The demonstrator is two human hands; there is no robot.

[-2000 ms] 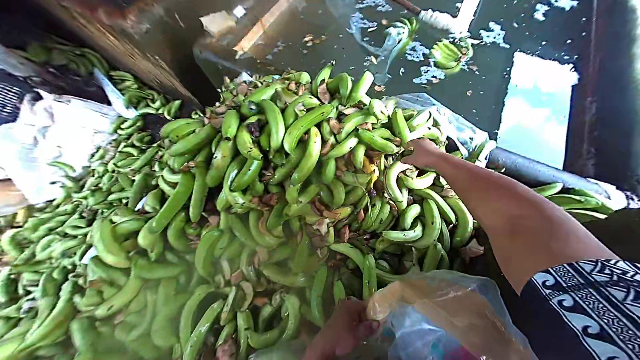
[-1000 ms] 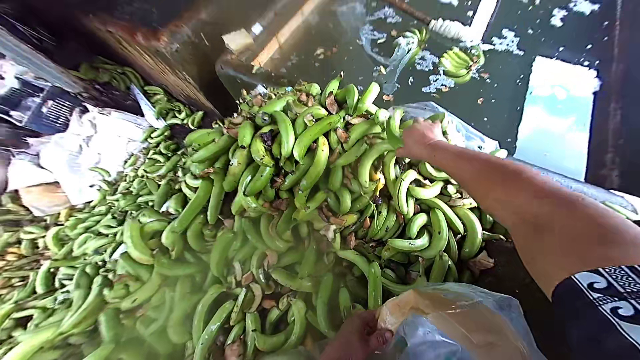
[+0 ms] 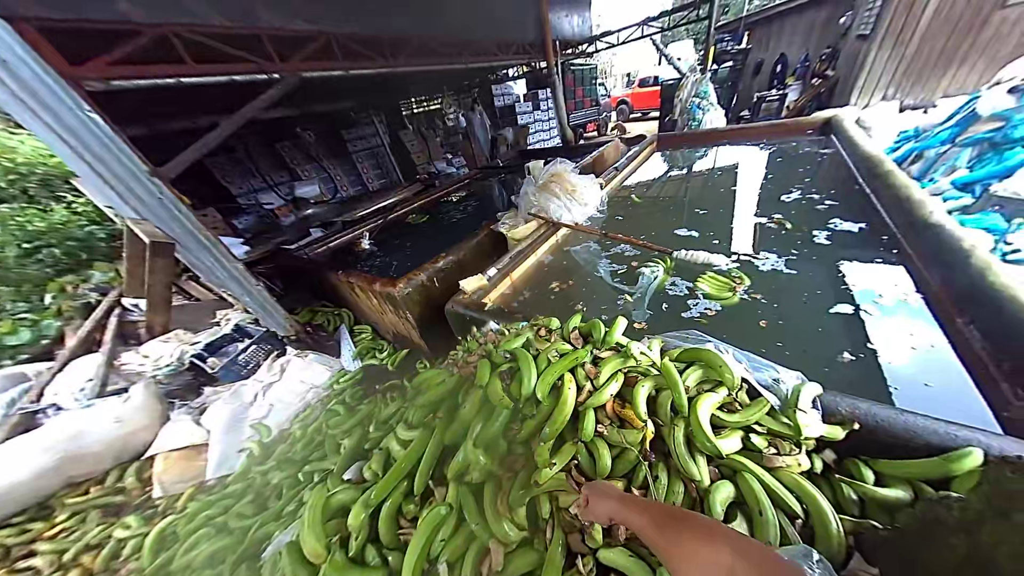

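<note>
A large heap of green bananas (image 3: pixel 512 448) fills the lower middle of the head view. My right hand (image 3: pixel 604 502) reaches into the heap from the lower right, its fingers at the bananas; whether it grips one cannot be told. Dry brown flower bits lie among the fruit. Clear plastic film (image 3: pixel 740 360) lies under the heap's right edge against the tank rim. A bit of clear plastic (image 3: pixel 806 560) shows beside my forearm at the bottom edge. My left hand is out of view.
Behind the heap stands a water tank (image 3: pixel 952 280) with a floating banana cluster (image 3: pixel 722 286) and a pole (image 3: pixel 604 232). A second tank (image 3: pixel 400 280), white sacks (image 3: pixel 76 448) and a black crate (image 3: pixel 236 352) lie to the left. A slanting metal post (image 3: pixel 136 168) rises there.
The view has tilted up. My right hand has moved from the heap's far upper right edge to nearer its middle front. My left hand, earlier beside a clear plastic bag, has left the view.
</note>
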